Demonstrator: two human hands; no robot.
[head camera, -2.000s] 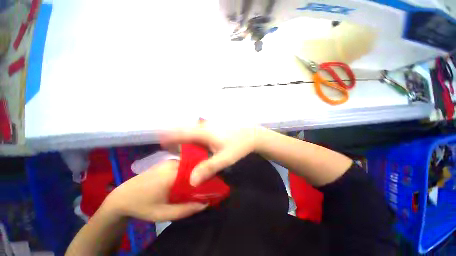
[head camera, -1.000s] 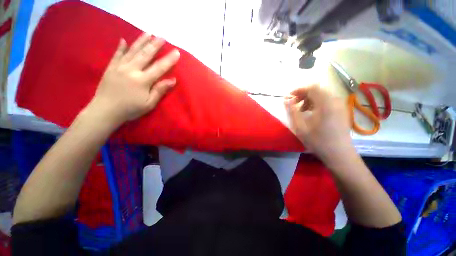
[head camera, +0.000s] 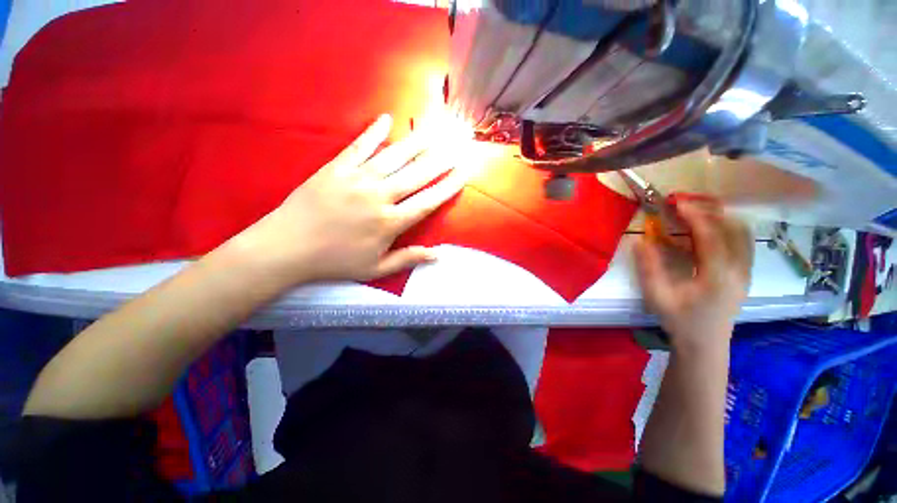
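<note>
A large red garment panel (head camera: 246, 147) lies flat on the white machine table, its right part under the lit needle area and reaching past it. My left hand (head camera: 379, 206) lies flat on the panel with fingers spread, fingertips close to the bright needle area. My right hand (head camera: 698, 260) is at the handles of the thread scissors (head camera: 644, 192), to the right of the panel. It is blurred and covers most of the handles, so a firm grip cannot be made out. The blades point up and left beside the panel's edge. Glare hides the needle tip.
The sewing machine head (head camera: 629, 79) looms close above the panel's right part. A small metal fitting (head camera: 826, 260) is at the table's right end. A blue basket (head camera: 836, 393) stands lower right. Red cloth (head camera: 590, 403) hangs below the table edge (head camera: 443, 312).
The red panel is now spread flat and reaches under the machine head. My left hand has moved right, toward the needle area. My right hand has moved right, from the table beside the panel to the scissors.
</note>
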